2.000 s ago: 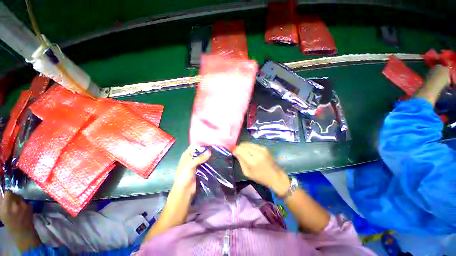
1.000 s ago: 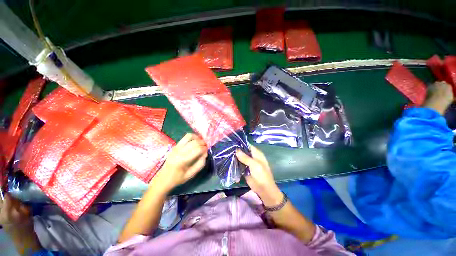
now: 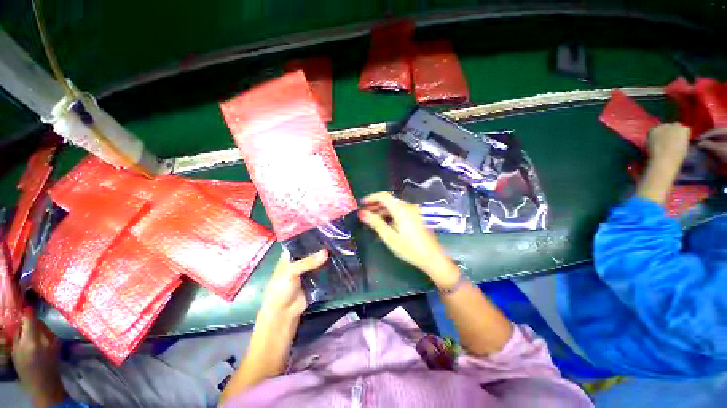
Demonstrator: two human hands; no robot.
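Observation:
A red bubble bag (image 3: 291, 155) slants up and left from the hands, flat and lit brightly. A dark antistatic bag (image 3: 339, 259) sits at its lower, open end; its lower part sticks out. My left hand (image 3: 285, 288) grips the dark bag at its left side, thumb on top. My right hand (image 3: 405, 233) is at the red bag's lower right corner, thumb and finger close together; whether they pinch an edge cannot be told. How far the dark bag reaches inside the red one is hidden.
Red bags lie fanned at left (image 3: 119, 239). Dark bags (image 3: 510, 199) lie at right, under a bagged module (image 3: 450, 143). Red packs (image 3: 438, 73) sit on the green conveyor beyond the pale strip (image 3: 550, 99). A wrapped post (image 3: 96, 127) slants at upper left. Workers' hands flank me.
The red bag with the dark bag has shifted left and tilts less. My right hand has moved off the dark bag's lower part to the red bag's corner; my left hand has moved down onto the dark bag. Belt packs moved left.

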